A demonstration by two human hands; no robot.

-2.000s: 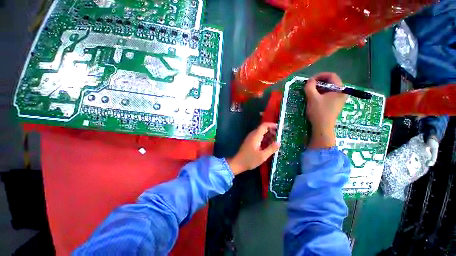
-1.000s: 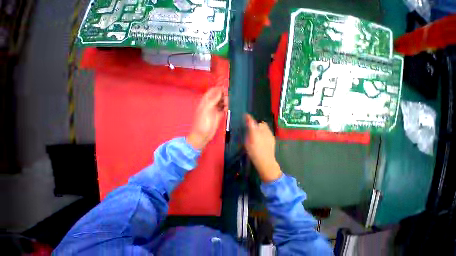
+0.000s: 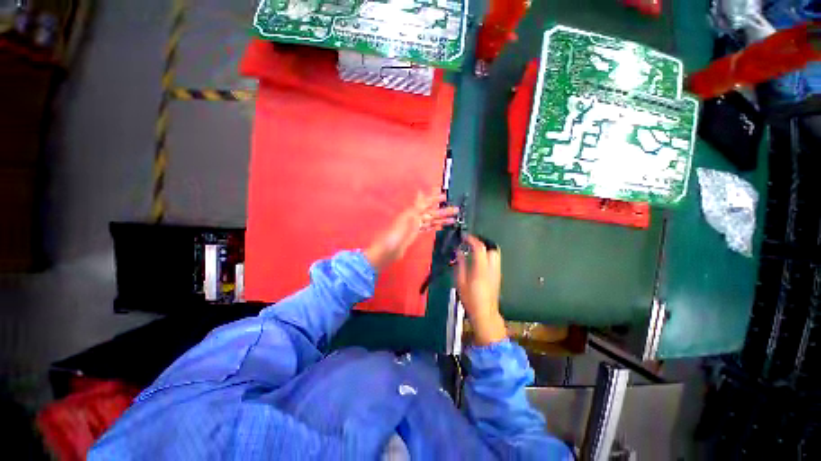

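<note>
Dark open-handled cutters [image 3: 443, 261] are over the dark strip between the red mat [image 3: 347, 180] and the green belt. My right hand [image 3: 480, 284] has its fingers closed at the cutters' right-hand side; the exact hold is blurred. My left hand [image 3: 405, 230] is palm up over the mat's right edge, fingers spread toward the top of the cutters. I cannot tell if something tiny is at its fingertips. A green circuit board [image 3: 612, 117], solder side up, lies on a red pad at the right. Another board [image 3: 369, 22] is at the top, cut off by the picture's edge.
A slim marker-like item [image 3: 447, 168] lies at the mat's right edge. A black tote [image 3: 157, 267] with parts inside is at lower left. A clear plastic bag [image 3: 727, 209] lies far right. Red-wrapped posts [image 3: 756, 63] stand near the boards. Metal rails [image 3: 605, 414] are at lower right.
The marker is out of my right hand. Both hands have left the right-hand board and come together near the mat's edge, by the cutters. The view has shifted, showing more floor and the tote.
</note>
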